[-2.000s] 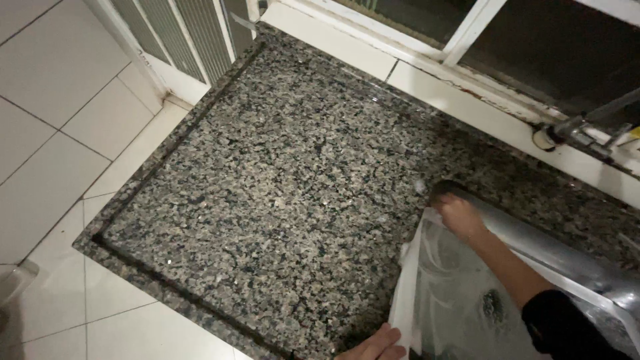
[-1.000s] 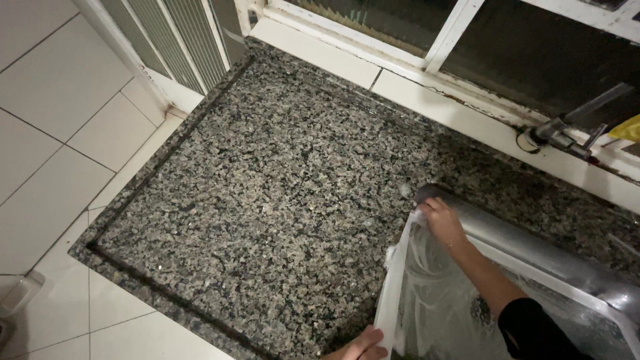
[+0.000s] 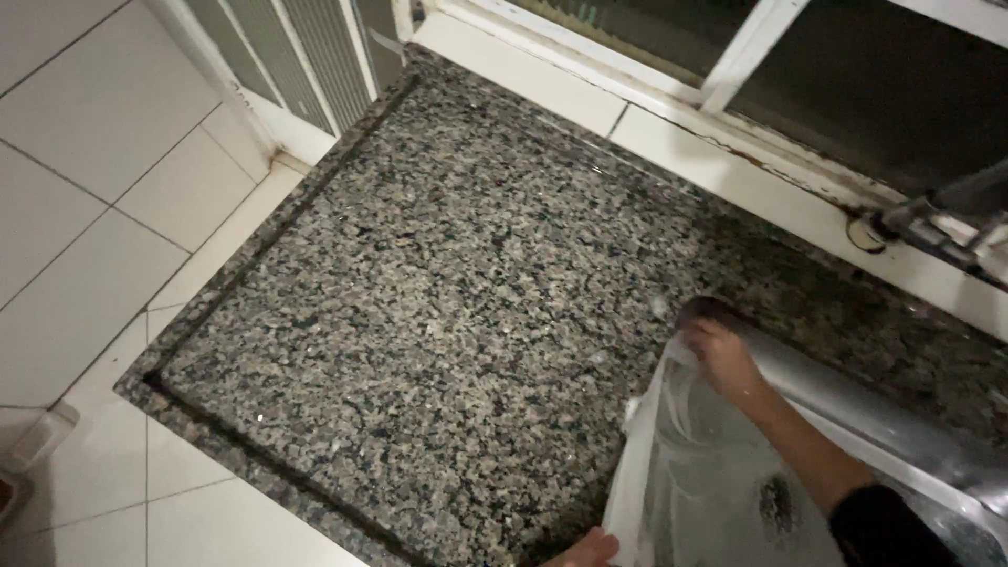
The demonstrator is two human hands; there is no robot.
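Observation:
A translucent, pale-edged panel (image 3: 709,472), smeared with white suds, is tilted over a stainless steel sink (image 3: 819,362) at the lower right. At its upper corner is my right hand (image 3: 720,358), fingers curled on the edge; its fingertips are blurred and partly hidden. A dark rounded area lies just beyond them, and I cannot tell whether it is a sponge or the sink's corner. Low in the view, my left hand (image 3: 591,549) has its fingers against the panel's left edge, with most of the hand out of frame. Small spots of foam dot the granite beside the panel.
The speckled granite countertop (image 3: 441,315) has a raised rim along its left and front edges. Behind it run a white tiled sill (image 3: 535,71) and a window frame (image 3: 756,55). A tap (image 3: 921,228) is mounted at the right. A clear plastic container (image 3: 39,441) is at far left.
Both hands remain at the panel, the right at its upper corner and the left at its left edge. The view has shifted slightly.

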